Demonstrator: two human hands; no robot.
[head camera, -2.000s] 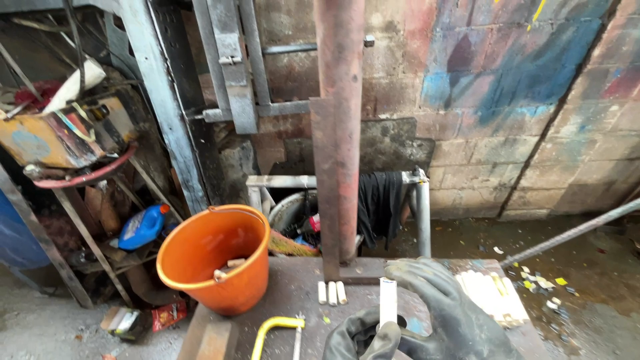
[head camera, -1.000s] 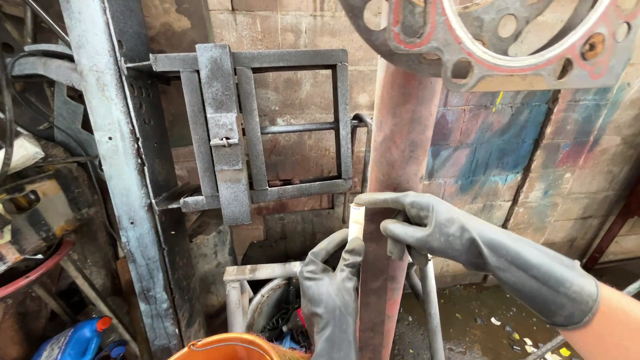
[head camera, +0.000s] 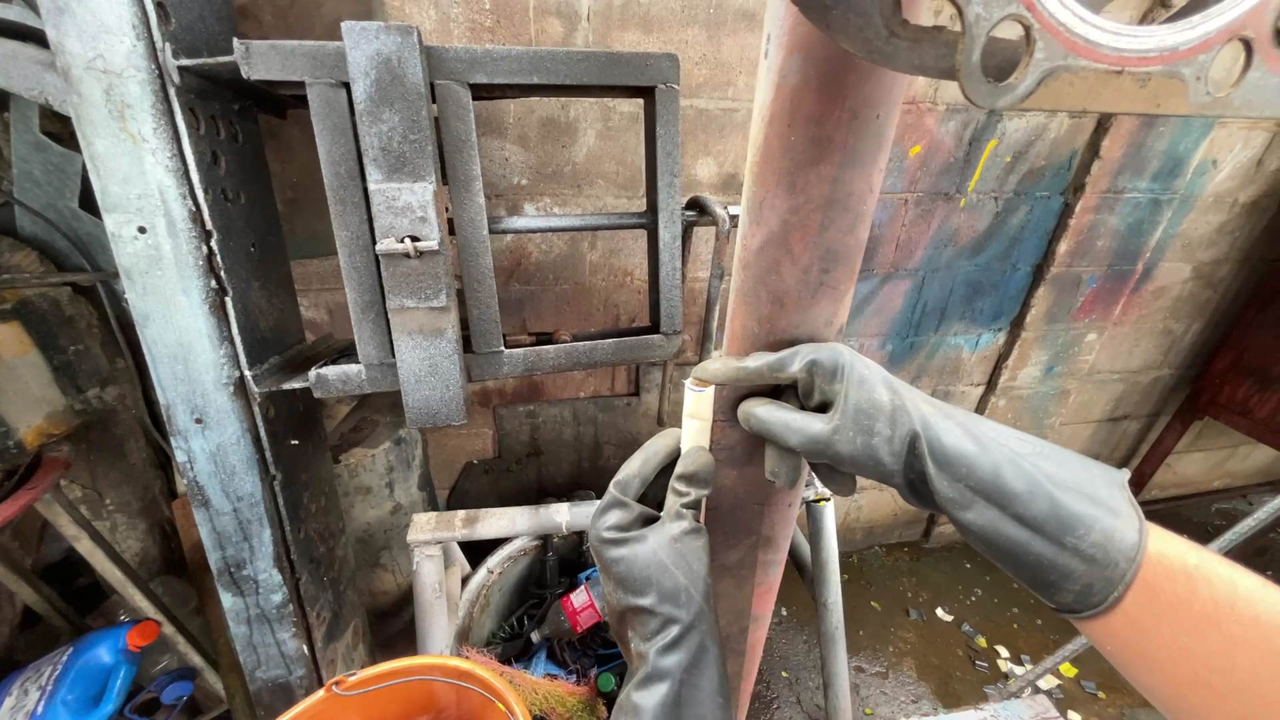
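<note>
A short whitish tube (head camera: 698, 415), with a brownish opening at its top, stands upright in front of a rusty reddish metal pipe (head camera: 800, 200). My left hand (head camera: 665, 560), in a black rubber glove, pinches its lower end between thumb and finger. My right hand (head camera: 830, 415), gloved the same way, touches the top rim of the tube with an extended index finger; its thumb and other fingers are bent beside the pipe. What the tube is made of, I cannot tell.
A flat metal gasket with round holes (head camera: 1130, 90) hangs at upper right. Left of the pipe is a steel frame (head camera: 570, 355) beside a steel column (head camera: 150, 250). Below are an orange bucket (head camera: 410, 690), a blue jug (head camera: 75, 670) and a bin of bottles (head camera: 500, 580).
The view has tilted up from the bench. Both hands have come up in front of the pipe with the tube; two seconds ago they were low over the bench, where several similar pieces lay.
</note>
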